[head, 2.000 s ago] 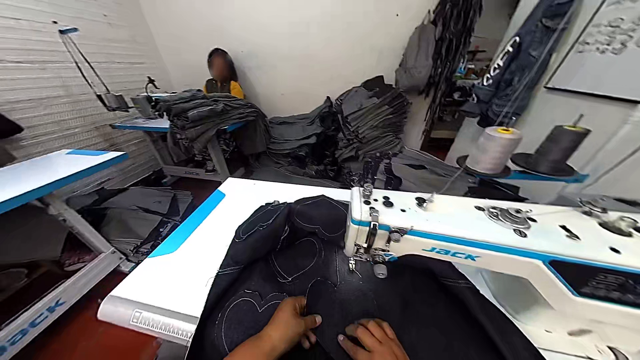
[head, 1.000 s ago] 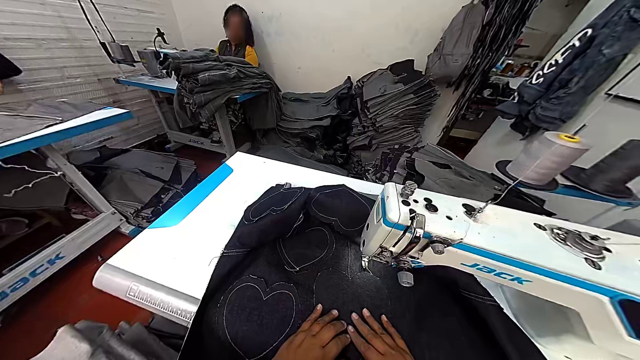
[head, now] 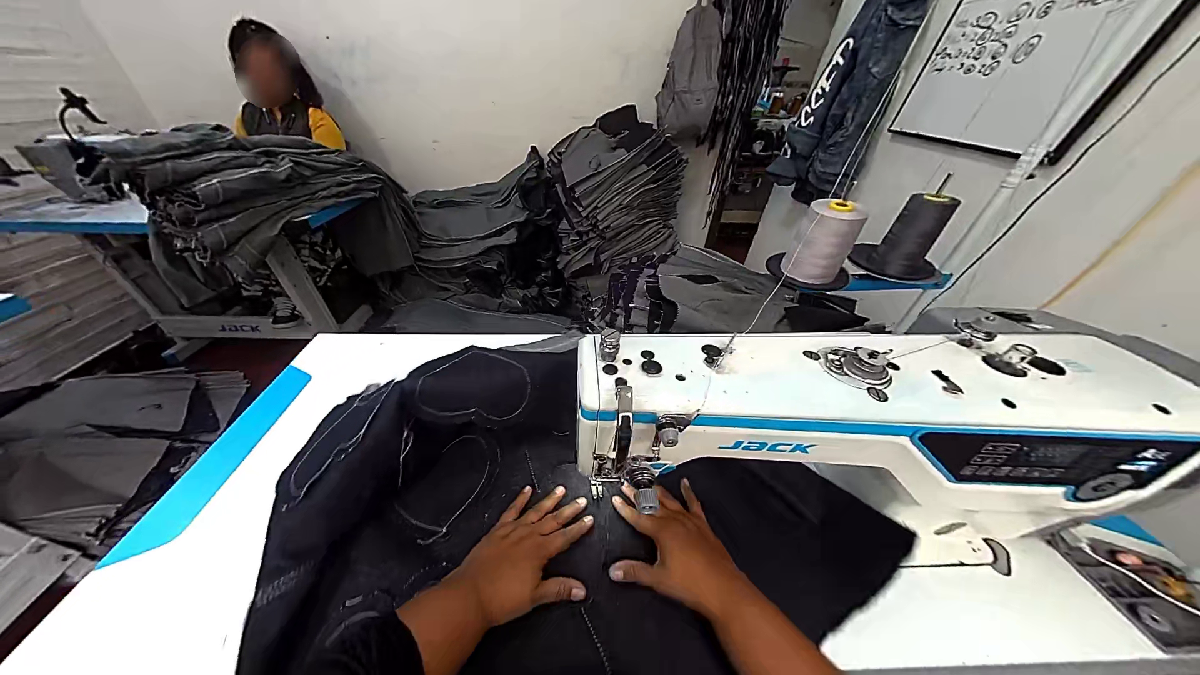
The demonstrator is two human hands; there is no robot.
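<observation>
Dark denim fabric [head: 450,478] with light stitched heart outlines lies across the white sewing table and under the head of a Jack sewing machine [head: 844,403]. My left hand [head: 520,562] rests palm down on the cloth, fingers spread, left of the presser foot [head: 598,483]. Just right of the foot, my right hand [head: 680,553] presses flat on the same cloth, its fingertips partly behind the machine's tension knob. A light stitch line runs down the fabric between and below the hands. Neither hand grips anything. Thread runs from a pale thread cone [head: 825,242] to the machine.
A dark thread cone [head: 919,234] stands on the rack at the right. Behind the table are tall piles of grey denim pieces [head: 619,187]. A person [head: 281,103] sits at the back left behind a heaped sewing table [head: 84,220]. More cut pieces [head: 122,422] lie at the left.
Two seconds ago my left hand had its fingers bunched on the cloth; now both hands lie flat and spread, closer to the presser foot than a second ago. The view has shifted.
</observation>
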